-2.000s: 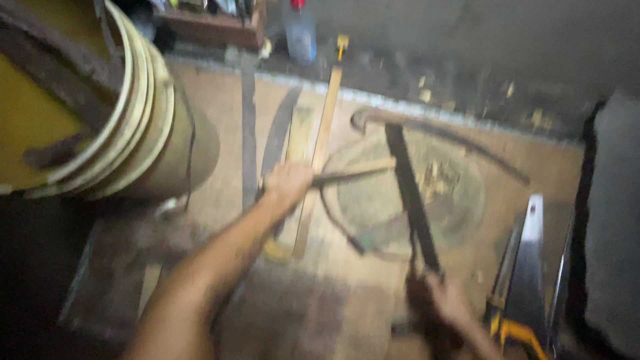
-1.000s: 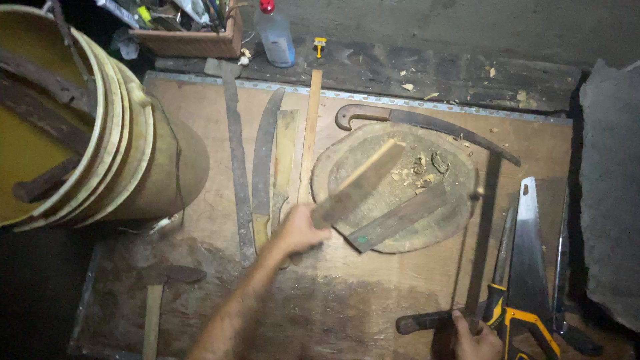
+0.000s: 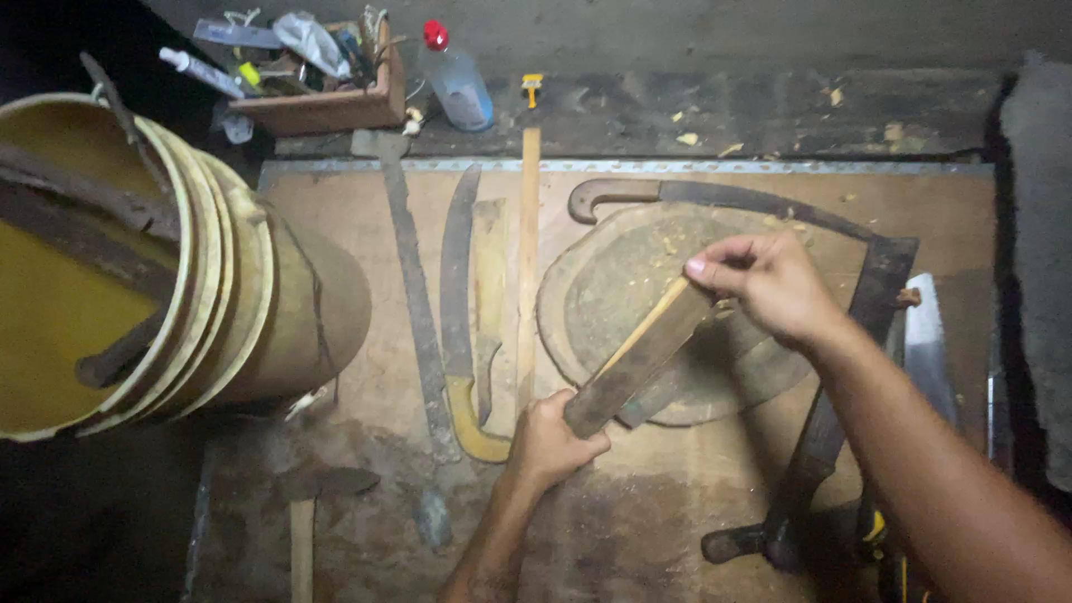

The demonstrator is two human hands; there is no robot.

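My left hand (image 3: 553, 444) grips the near end of a flat, dark-faced piece of wood (image 3: 645, 360) with a pale cut edge. My right hand (image 3: 766, 289) pinches its far end between thumb and fingers. The piece slants over a round wooden block (image 3: 586, 293), where a dark flat strip lies partly hidden beneath it. Right of the block lies a long dark machete-like blade (image 3: 837, 385), its handle toward me, partly behind my right forearm. A hooked-handled curved blade (image 3: 720, 193) lies along the block's far edge.
A yellowish bucket (image 3: 293, 310) holding dark wood pieces leans at left. On the board lie a yellow-handled curved knife (image 3: 456, 293), a toothed metal strip (image 3: 410, 293), a wooden strip (image 3: 529, 251), a hammer-like tool (image 3: 301, 536) and a handsaw (image 3: 925, 335). Behind are a bottle (image 3: 461, 88) and a box (image 3: 327, 113).
My right hand has let go of the long dark blade, which it held over the block two seconds ago, and has moved up to the far end of the wood piece. My left hand still holds the piece.
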